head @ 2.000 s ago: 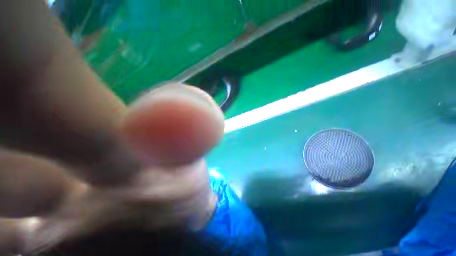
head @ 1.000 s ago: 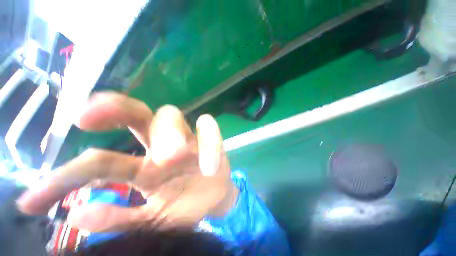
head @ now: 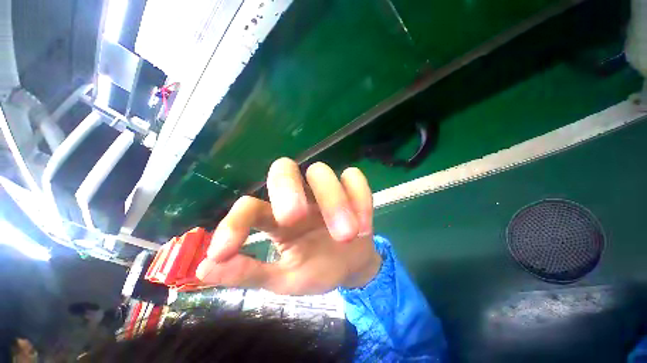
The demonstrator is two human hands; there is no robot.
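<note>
My left hand (head: 298, 237) is raised near the camera in a blue sleeve. Its fingers are curled, with thumb and index tips close together, and I see nothing held in it. My right hand is out of the picture; only a bit of blue sleeve (head: 638, 352) shows at the lower right edge. A round dark grey mesh disc (head: 555, 239) lies flat on the green bench (head: 454, 237), to the right of my left hand and apart from it.
Beyond a pale rail (head: 496, 160), a glossy black curved housing (head: 420, 147) sits on the green conveyor. Red-orange bins (head: 179, 259) show behind my fingertips. A white shelf edge (head: 206, 92) and pale ducts (head: 71, 152) are at upper left. Dark hair blocks the bottom.
My left hand has moved away from the camera and right in the picture, its fingers curling in. The view has shifted, bringing in the shelf, ducts and red-orange bins.
</note>
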